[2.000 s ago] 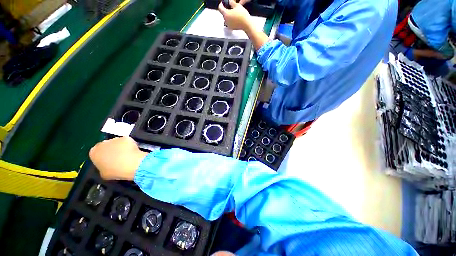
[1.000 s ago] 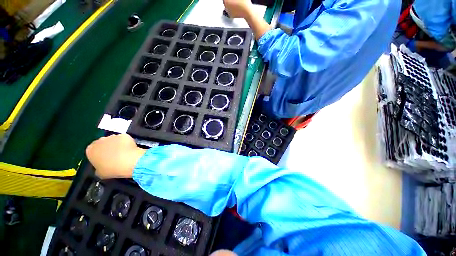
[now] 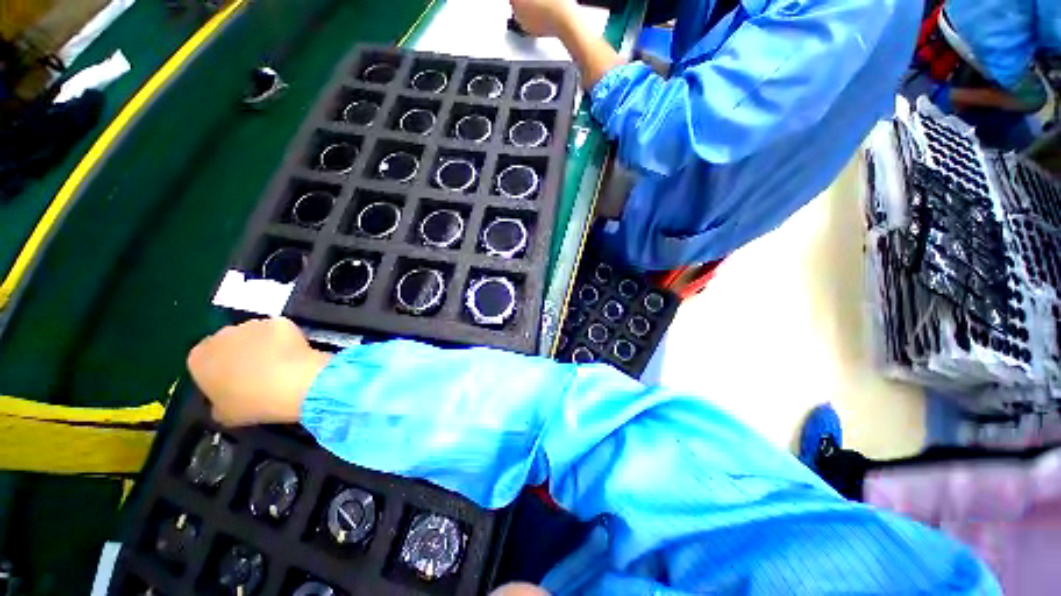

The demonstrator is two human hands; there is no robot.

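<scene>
My right hand [image 3: 256, 370] reaches in from the right in a blue sleeve and rests at the gap between two black foam trays. Its back faces me; the curled fingertips and anything in them are hidden. The near tray [image 3: 314, 442] holds round dark watch-like units [image 3: 351, 515] with clear faces, some with a small gold spot. The far tray [image 3: 529, 325] holds round units [image 3: 491, 299] with silvery rims, one per pocket. A white slip [image 3: 251, 293] lies at its near left corner. My left hand is not in view.
The green belt [image 3: 151, 233] with yellow edging [image 3: 82, 437] carries a loose unit [image 3: 265, 85]. A blue-smocked worker [image 3: 721, 151] sits beyond. A smaller black tray [image 3: 618, 310] lies low beside the line. Stacked trays [image 3: 954, 268] and a pink garment [image 3: 977, 501] are at right.
The loose unit has moved down and left along the belt. A blue shoe and pink garment have appeared at lower right. The view has shifted slightly; my right hand keeps its closed-looking pose by the trays.
</scene>
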